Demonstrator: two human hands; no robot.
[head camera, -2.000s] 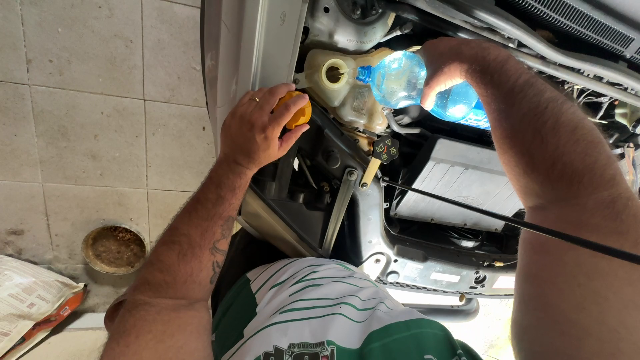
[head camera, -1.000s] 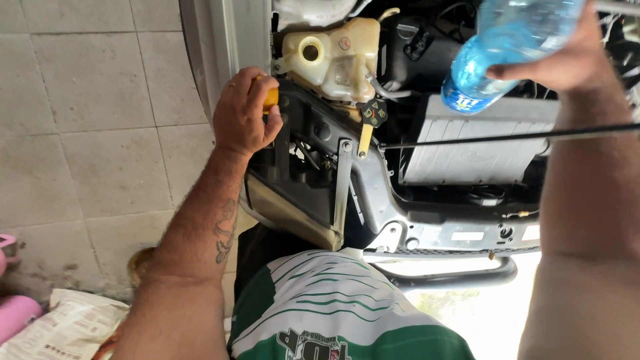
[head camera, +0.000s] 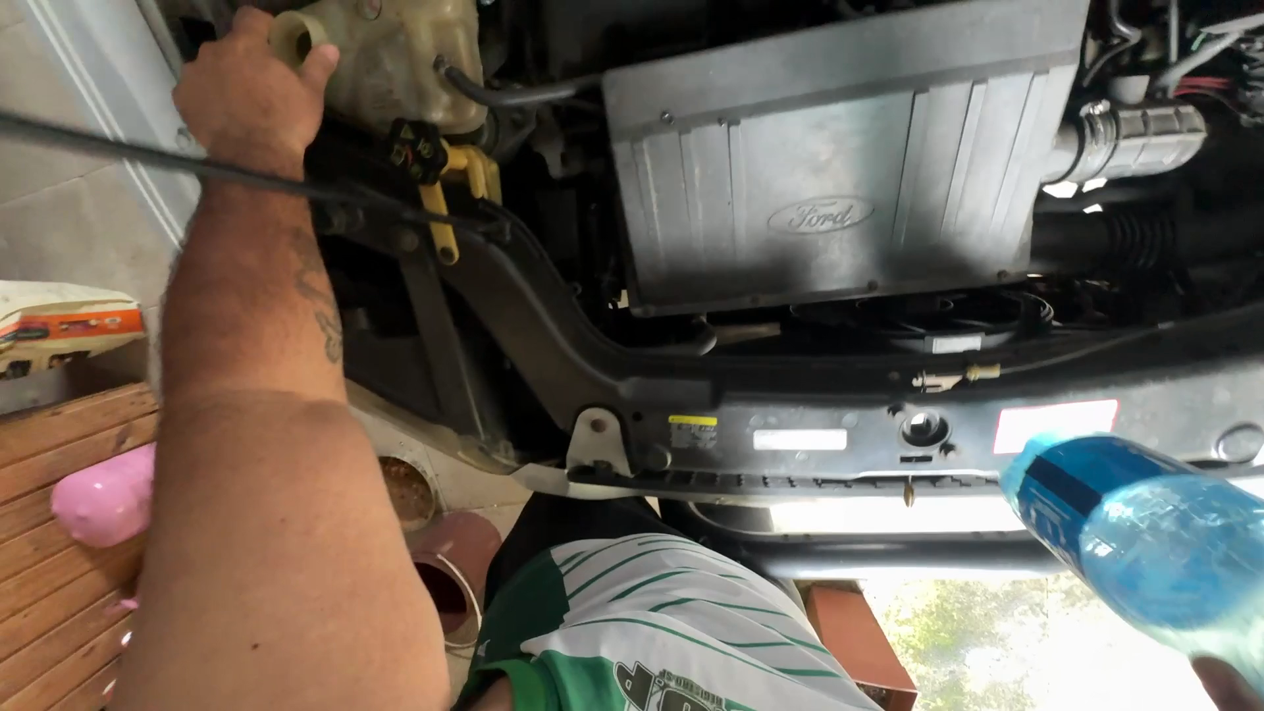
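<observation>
At the upper left, my left hand (head camera: 252, 89) has its thumb and fingers around the uncovered filler neck (head camera: 296, 41) of a yellowed plastic coolant reservoir (head camera: 410, 69). No orange cap shows; it may be hidden by the hand. My right hand (head camera: 1224, 681) shows only as a bit of finger at the lower right edge, against a clear blue plastic bottle (head camera: 1136, 533). The bottle is tilted over the front of the engine bay, with liquid inside; its mouth is not seen. Below the reservoir are a black cap (head camera: 417, 150) and a yellow lever-like part (head camera: 444, 222).
A grey Ford airbox cover (head camera: 829, 188) fills the centre. A dark hood prop rod (head camera: 148, 156) crosses above my left forearm. The black front crossmember (head camera: 790, 395) runs below. A bucket (head camera: 464, 563), a pink object (head camera: 107, 496) and wooden slats (head camera: 59, 494) stand lower left.
My left hand has moved from beside the reservoir with the orange cap onto its neck. The bottle, first at the neck, has moved away to the right. The view has shifted closer.
</observation>
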